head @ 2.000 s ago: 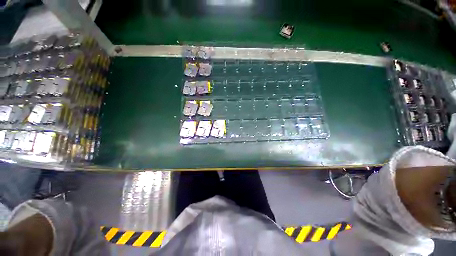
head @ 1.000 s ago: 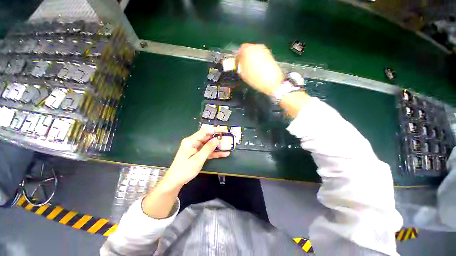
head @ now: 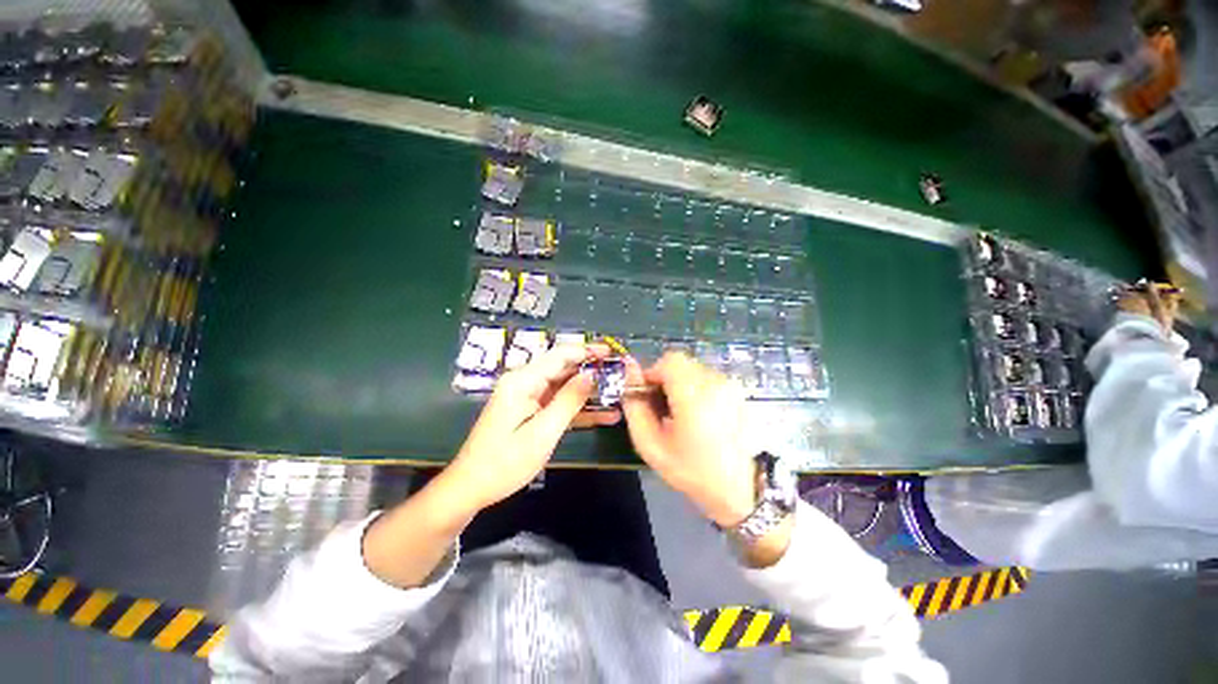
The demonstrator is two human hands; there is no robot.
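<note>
My left hand (head: 528,421) holds a small dark-framed device housing (head: 606,384) between thumb and fingers above the near edge of the clear blister tray (head: 695,287). My right hand (head: 688,428) is at the housing's right side, fingertips pinched close to it; whether they hold a part or tool is too small to tell. A thin yellow-orange strip (head: 608,345) shows at the top of the housing. Silver-grey battery cells (head: 494,294) lie in the tray's left columns; my hands partly hide the nearest row.
Stacked blister trays (head: 80,254) stand at the left. A pale metal rail (head: 387,114) borders the green conveyor, where loose units (head: 704,115) lie. A tray of dark units (head: 1022,334) is at the right, beside another person's hand (head: 1149,305). Another clear tray (head: 287,515) is below bench level.
My right hand has come down from the tray's back rows to the housing in my left hand. One second-column cell is gone from the second row. The view has shifted, and a neighbour's arm shows at right.
</note>
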